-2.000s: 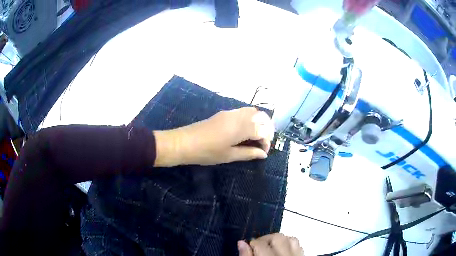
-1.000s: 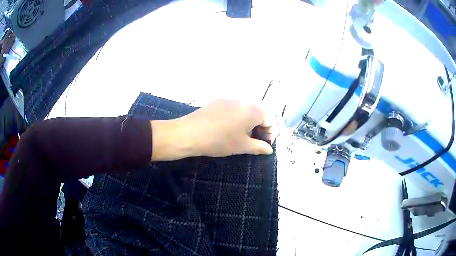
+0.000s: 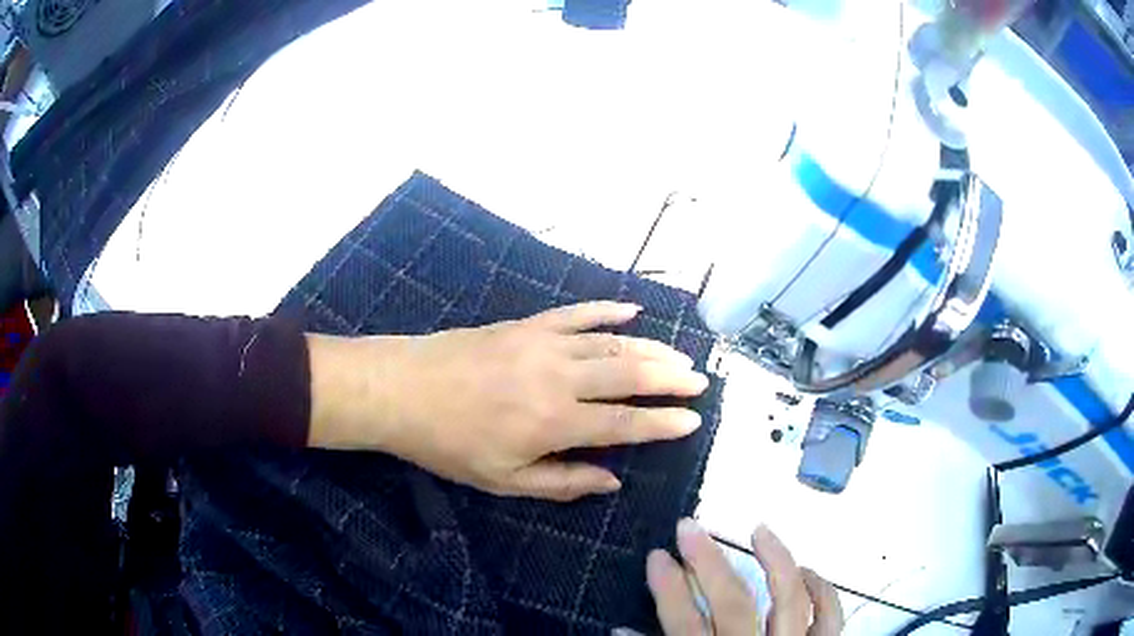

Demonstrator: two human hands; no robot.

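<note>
A dark checked fabric panel (image 3: pixel 410 249) lies on the white machine table, its right edge beside the presser foot (image 3: pixel 721 354) of the white sewing machine (image 3: pixel 846 236). My left hand (image 3: pixel 522 398) lies flat on the panel, palm down, fingers spread and pointing at the foot. My right hand (image 3: pixel 740 584) is at the bottom edge of the picture, partly cut off, fingers apart, at the panel's lower right edge. The needle is too small to make out.
A dark checked work bundle (image 3: pixel 149 112) runs along the far left table edge. A blue-grey attachment (image 3: pixel 833 445) hangs right of the foot. A metal block (image 3: pixel 1051 542) and a black cable (image 3: pixel 970 606) are at lower right. A dark piece (image 3: pixel 594 13) is at the top.
My left hand has opened from a pinch near the foot and flattened on the panel. The panel's top corner has swung up and right. My right hand has come back into view at the bottom.
</note>
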